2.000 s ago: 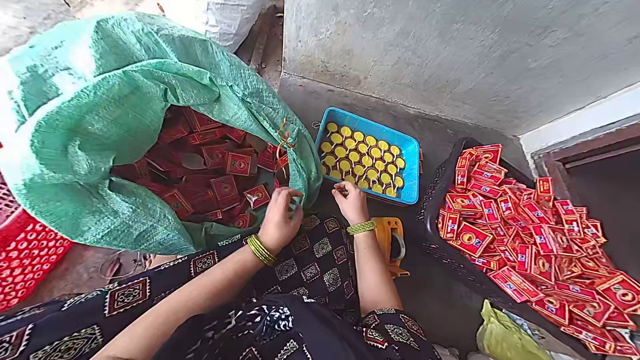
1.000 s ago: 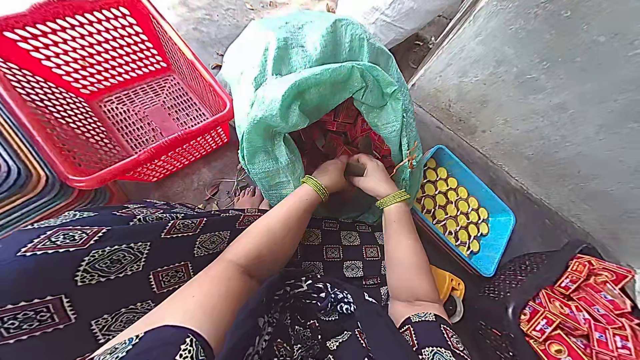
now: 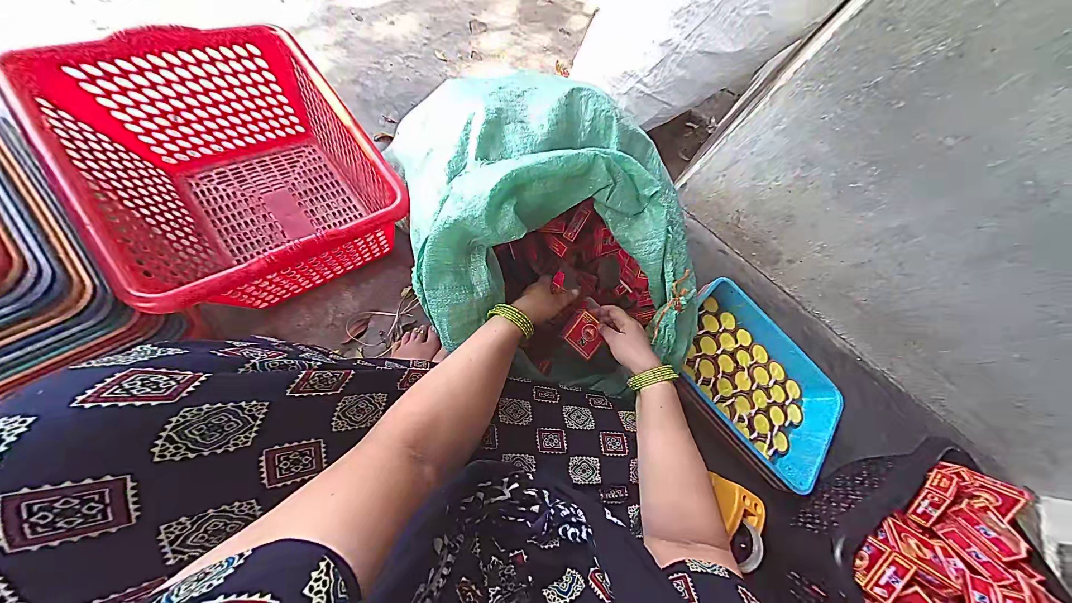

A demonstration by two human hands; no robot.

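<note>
A green woven sack (image 3: 469, 209) stands with its mouth folded back, holding many small red printed packets (image 3: 624, 268). Just inside that mouth is my left hand (image 3: 544, 299), its fingers curled near a small red packet; whether it grips that packet is unclear. My right hand (image 3: 624, 335), at the sack's right edge, pinches a red packet (image 3: 582, 333) whose printed face shows. Right of the sack, a blue tray (image 3: 812, 394) holds rows of round yellow pieces (image 3: 745, 368). At lower right, more red packets (image 3: 955, 532) lie in a black plastic basket (image 3: 846, 494).
An unfilled red plastic basket (image 3: 285, 251) stands at upper left beside stacked, curved-edged items (image 3: 50, 260). A grey wall (image 3: 904, 209) rises on the right. A yellow tape dispenser (image 3: 737, 502) lies below the blue tray. A white sack (image 3: 687, 50) is behind the green one.
Both hands have gone from above the sack's near edge into its mouth. A red packet now shows in my right hand. The view has swung left, bringing in the red basket.
</note>
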